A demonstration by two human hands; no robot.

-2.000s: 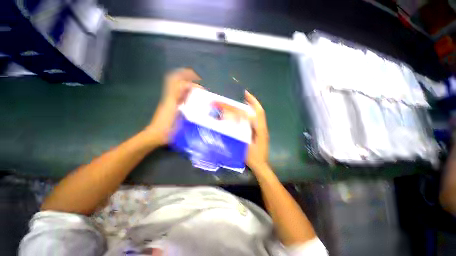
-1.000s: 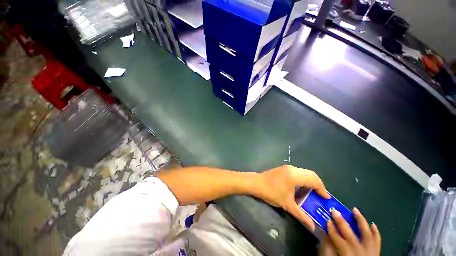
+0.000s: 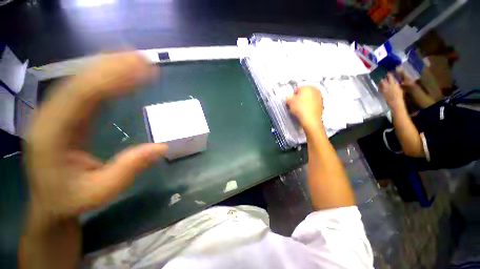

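A white-faced carton [image 3: 178, 126] sits on the dark green bench in front of me, its plain white faces showing. My left hand [image 3: 92, 142] is raised close to the camera, blurred, with thumb and fingers spread and nothing in it. The thumb tip overlaps the carton's lower left corner in view; I cannot tell if it touches. My right hand [image 3: 308, 105] is at the stacked clear trays [image 3: 268, 113] with curled fingers over the pockets of whitish packed products [image 3: 347, 100]. Whether its fingers hold a product is hidden.
Another person's hands [image 3: 392, 90] hold a blue-and-white carton [image 3: 387, 54] at the right, beyond the trays. A white rail [image 3: 205, 52] and dark conveyor [image 3: 210, 23] run behind the bench. Paper scraps [image 3: 230, 186] lie near the front edge. Pale cartons [image 3: 11, 71] stand at the far left.
The view has swung right. The carton is out of my hands and rests on the bench. My left hand is open and raised, and my right hand has moved right to the trays.
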